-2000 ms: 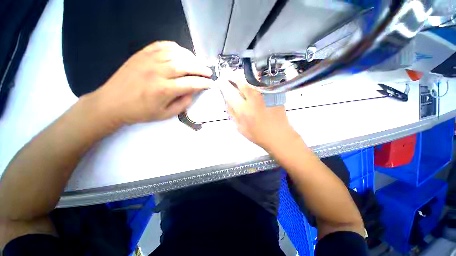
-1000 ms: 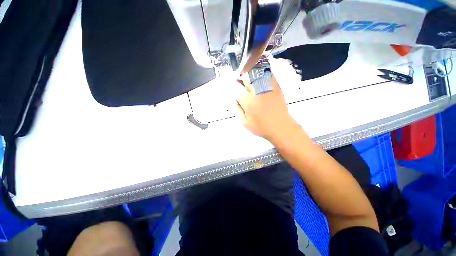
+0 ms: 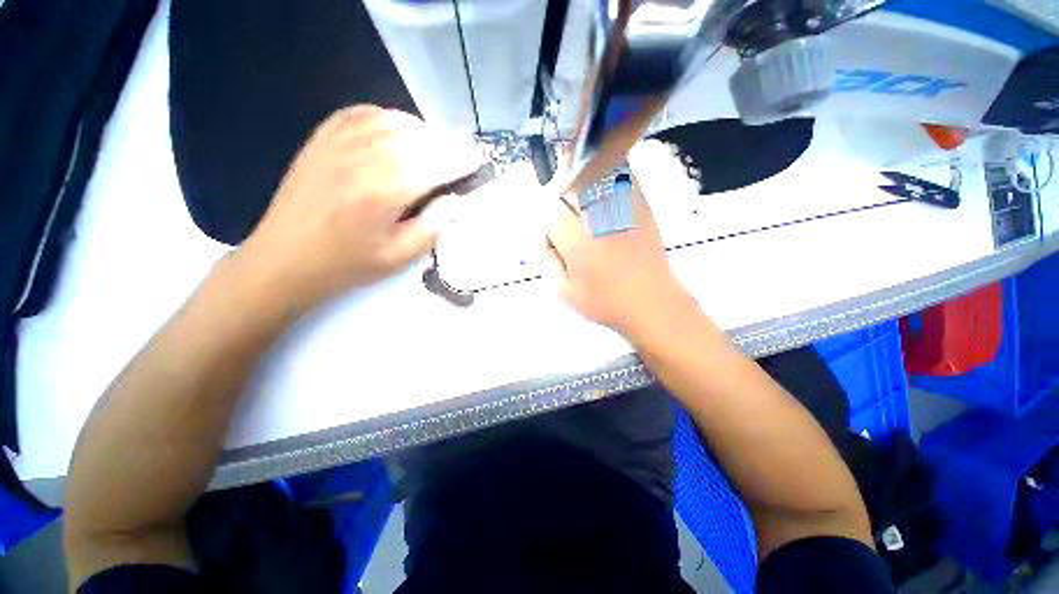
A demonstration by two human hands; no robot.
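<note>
A large black fabric panel (image 3: 267,81) lies left of the needle area (image 3: 511,151) on the white table. My left hand (image 3: 348,197) is on its right edge, with a dark strip of fabric between thumb and fingers, close to the presser foot. My right hand (image 3: 610,261) is just right of the needle area; its fingertips are partly hidden by the machine head and a grey ribbed knob (image 3: 610,207), so its grip cannot be made out. A smaller black fabric piece (image 3: 743,151) shows beyond the machine head.
The sewing machine arm (image 3: 906,87) rises at the back right. Black snips (image 3: 923,189) lie on the right of the table. A black zipped bag or cloth (image 3: 64,151) is at far left. A tape strip (image 3: 465,408) runs along the front edge. Blue crates (image 3: 981,464) and a red item (image 3: 958,331) are below.
My left hand, below the table edge a second ago, is back on the black panel beside the needle area. My right hand has stayed near the needle. The camera view has shifted slightly.
</note>
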